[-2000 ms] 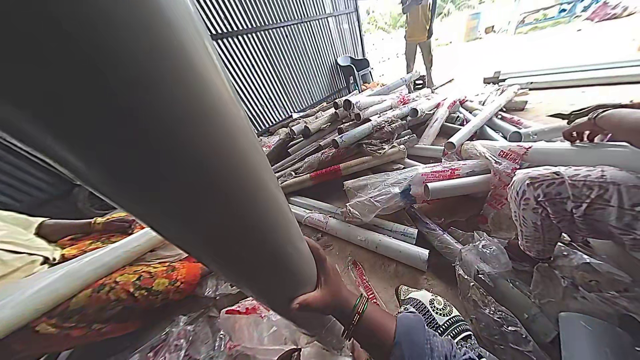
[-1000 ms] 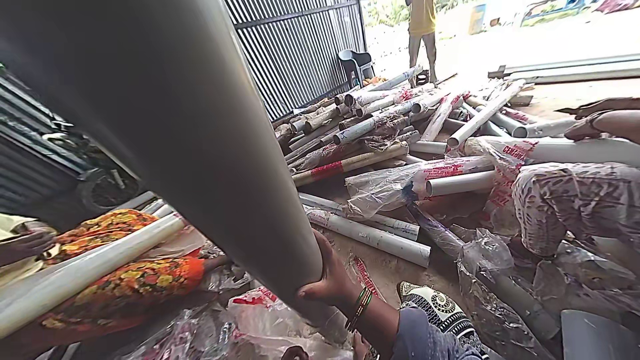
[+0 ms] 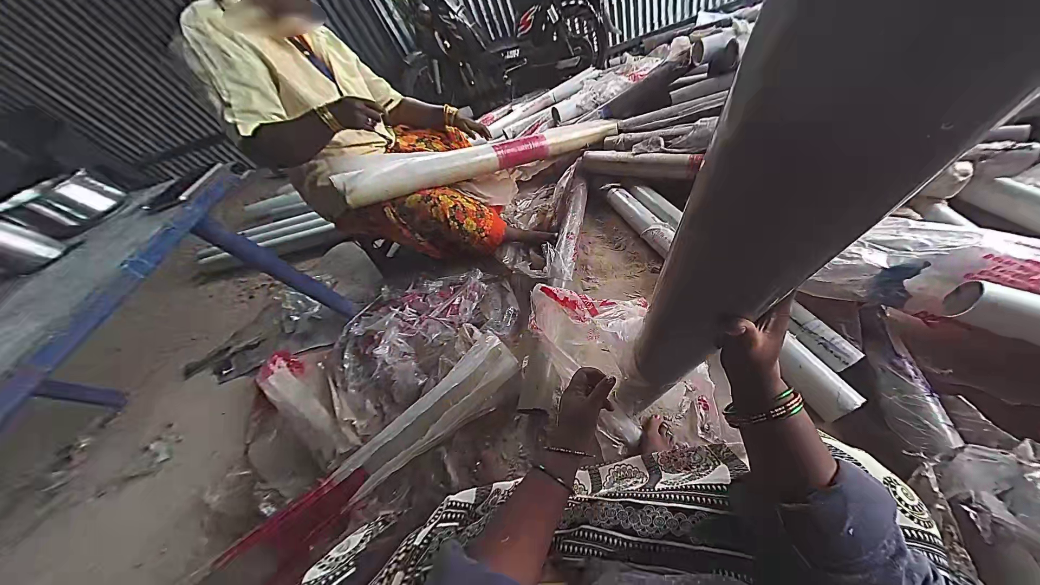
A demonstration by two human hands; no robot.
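Note:
A large grey plastic pipe (image 3: 821,154) slants from the upper right down to clear plastic wrap near my feet. My right hand (image 3: 756,349), with bangles at the wrist, grips the pipe's side near its lower end. My left hand (image 3: 583,402) is beside the pipe's lower end, its fingers bent close together by the clear plastic wrap with red print (image 3: 577,325); whether it pinches the film cannot be told. A patterned black and white cloth (image 3: 650,520) covers my lap.
A seated person (image 3: 268,89) holds a wrapped pipe (image 3: 455,166) across the lap. At the left stands a blue-framed table (image 3: 122,276). Crumpled plastic (image 3: 431,325) lies on the ground. Many pipes (image 3: 812,374) are piled at the right, and a motorcycle (image 3: 504,49) stands behind.
The view has swung left, bringing the seated person and the table into sight. My left hand has come into view by the pipe's lower end. My right hand remains on the pipe.

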